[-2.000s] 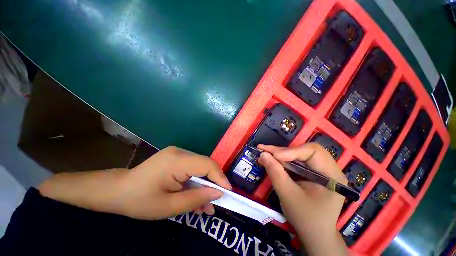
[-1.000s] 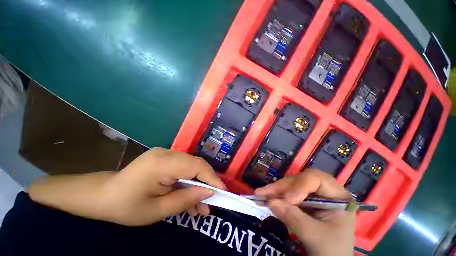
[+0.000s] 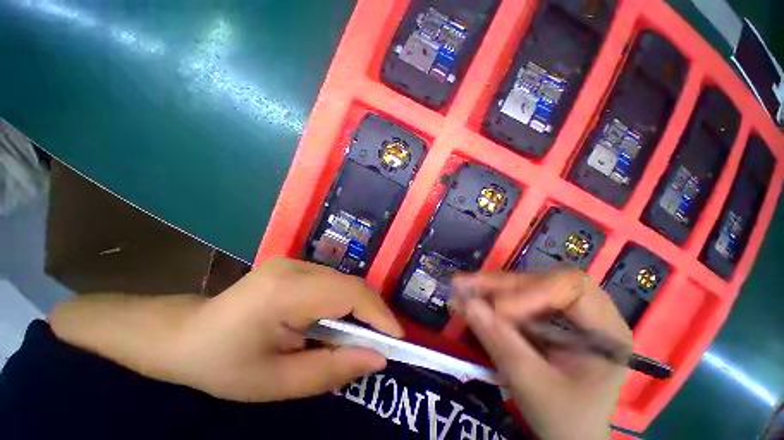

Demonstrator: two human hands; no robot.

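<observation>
My left hand [image 3: 275,331] holds the folded white label sheet [image 3: 404,351] as a narrow strip below the tray. My right hand [image 3: 550,344] is blurred and holds the dark tweezers [image 3: 593,344] like a pen. Its fingertips are over the lower end of a black open-backed phone [image 3: 460,228], the second in the near row, beside its silver and blue card slots. The tweezer tip is hidden or too blurred to see, and no label can be made out. The red foam tray [image 3: 437,142] holds several such phones in two rows.
Another phone [image 3: 365,193] lies in the first near pocket. The near row's last pocket [image 3: 679,301] has no phone. The glossy green bench [image 3: 172,112] extends left of the tray. A black-and-white card [image 3: 758,64] lies at the upper right.
My right hand has moved from the label sheet up over the second near phone. The tray appears further left and higher than two seconds ago. My left hand still holds the sheet.
</observation>
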